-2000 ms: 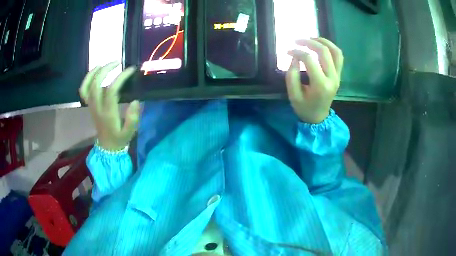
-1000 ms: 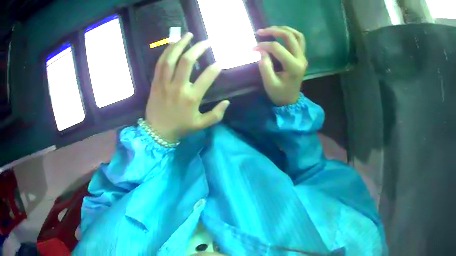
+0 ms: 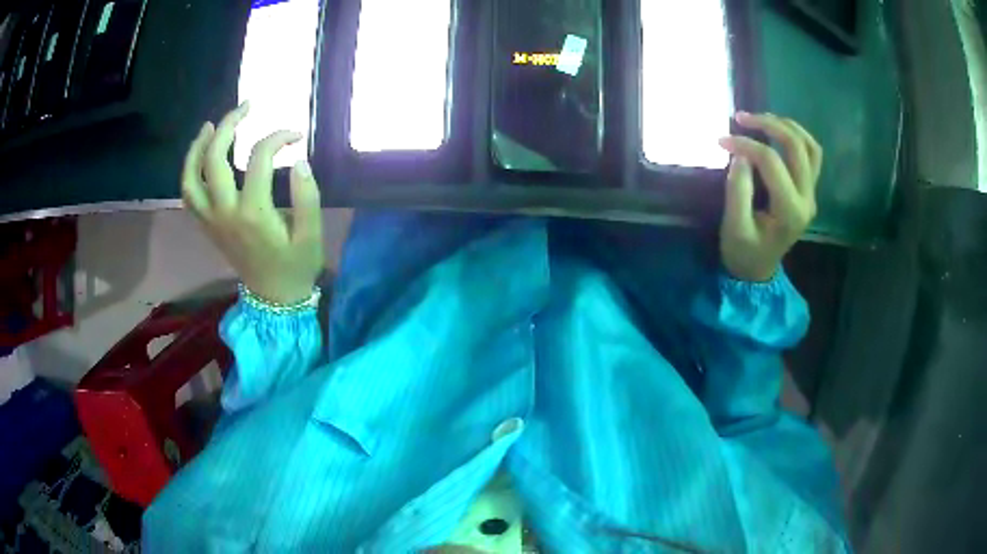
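A black four-slot tray (image 3: 433,197) lies in front of me with four phones. The far left phone (image 3: 277,76), second phone (image 3: 400,76) and far right phone (image 3: 684,81) show bright white screens. The third phone (image 3: 549,108) is black with small orange lettering and a white label sticker (image 3: 573,54). My left hand (image 3: 254,206) has its fingers spread over the lower end of the far left phone. My right hand (image 3: 774,189) is at the right edge of the far right phone, fingers curved, fingertips at its lower corner.
More phones in black trays (image 3: 65,54) are at the upper left on the green mat (image 3: 833,141). Part of another black frame (image 3: 828,16) shows at the upper right. A red stool (image 3: 135,417) stands at lower left, and a dark grey panel (image 3: 931,379) at right.
The second phone has gone from a home screen to white since the first frame. My left hand has moved from the third phone to the far left one. The view has turned back.
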